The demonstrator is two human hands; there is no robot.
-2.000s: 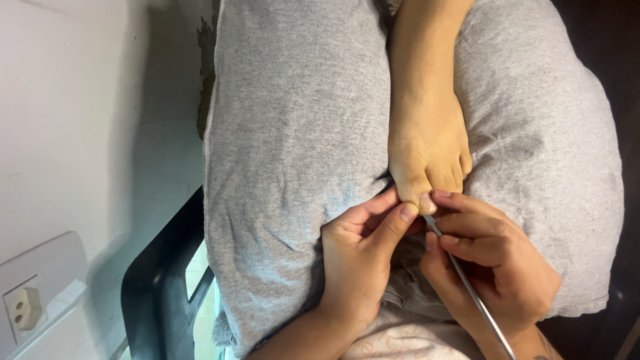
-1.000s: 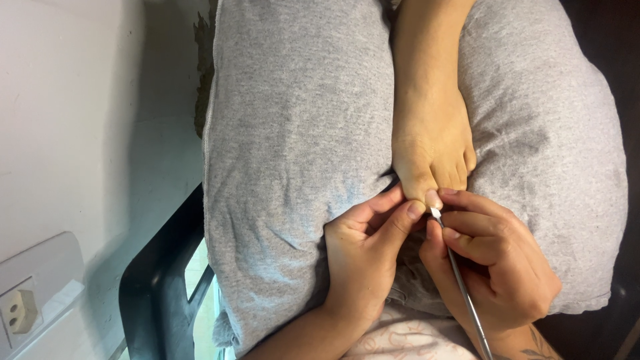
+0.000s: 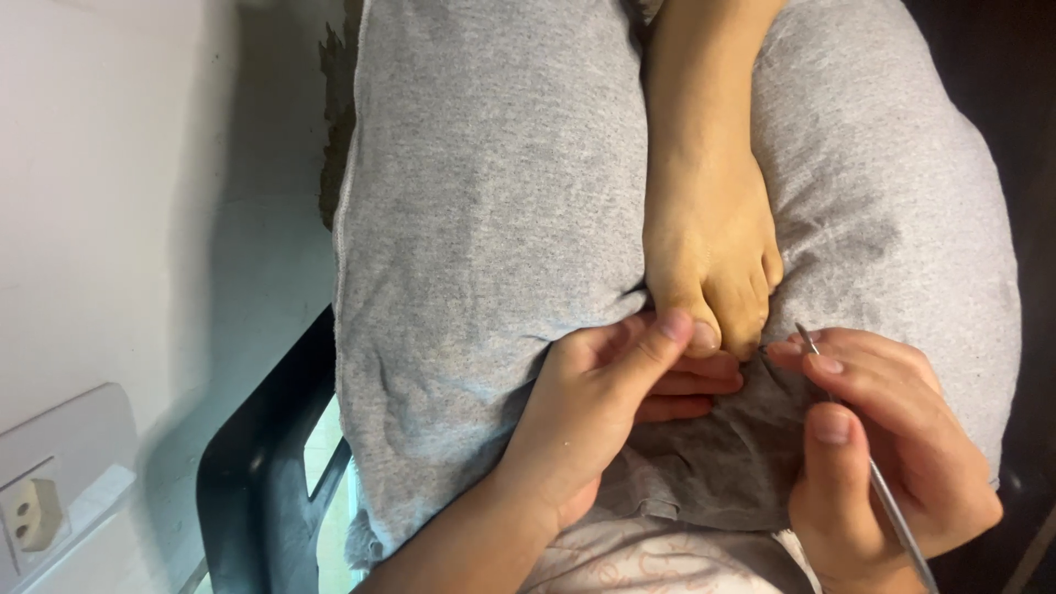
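Note:
Another person's bare foot (image 3: pixel 709 198) rests on a grey pillow (image 3: pixel 495 181), toes pointing toward me. My left hand (image 3: pixel 602 396) holds its big toe, the thumb beside the toenail (image 3: pixel 704 337) and the fingers beneath the toes. To the right of the toes, apart from them, my right hand (image 3: pixel 891 429) holds a thin metal nail tool (image 3: pixel 895 511). The tool's narrow tip pokes out above my fingertips, and its shaft runs down past my palm.
A black plastic chair armrest (image 3: pixel 247 462) stands at the lower left. Beyond it is a pale wall with a power outlet (image 3: pixel 35 516). Patterned light cloth (image 3: pixel 643 561) covers my lap at the bottom edge.
My right hand has moved right, away from the big toe, taking the metal tool off the nail. The tool's tip now points up beside the fingers. My left hand stays at the toe.

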